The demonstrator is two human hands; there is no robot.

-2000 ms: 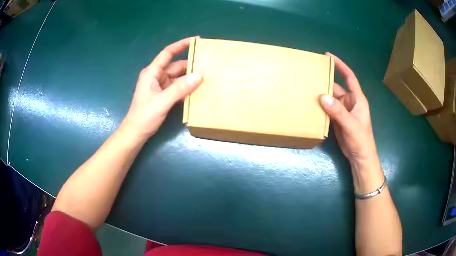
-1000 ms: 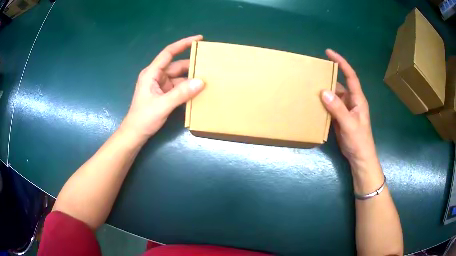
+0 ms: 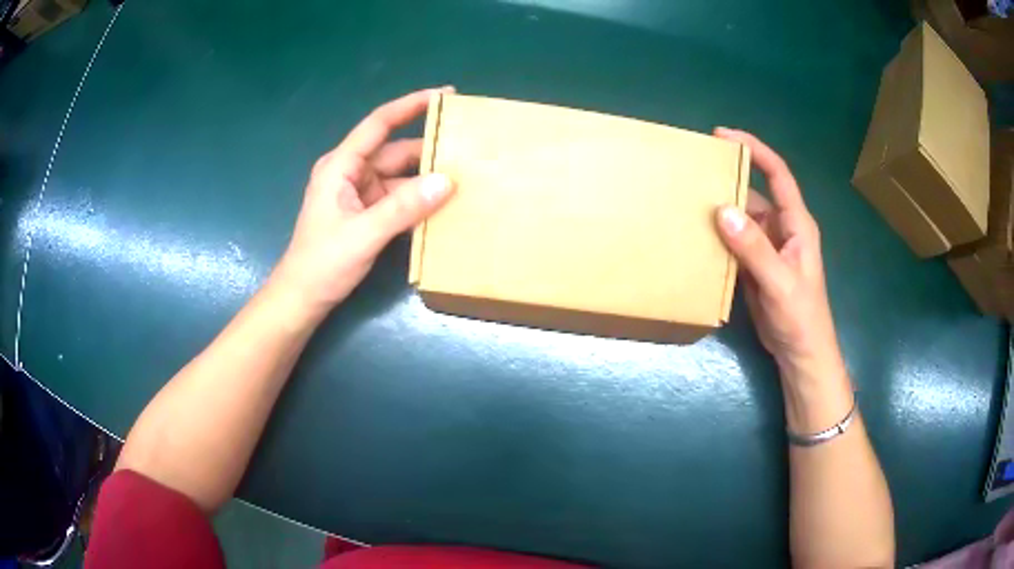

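A closed plain brown mailer box [image 3: 584,211] is in the middle of the view, its smooth lid facing up and its front wall showing below. My left hand [image 3: 361,206] holds its left end, thumb on the lid and fingers around the back left corner. My right hand [image 3: 784,245] holds its right end, thumb near the lid's right edge and fingers behind the side. Both hands are bare. The underside of the box is hidden, so I cannot tell if it touches the table.
The glossy dark green table [image 3: 534,456] has a curved edge. Stacked brown boxes [image 3: 928,139] stand at the right, with more brown boxes behind them. A flat pale device [image 3: 1002,428] is cut off at the right edge. A pinkish sleeve [image 3: 978,552] shows at the lower right.
The box has tilted and shifted slightly in my hands, its right end a little lower. Another brown box has appeared at the top right, and the pinkish sleeve has come into view.
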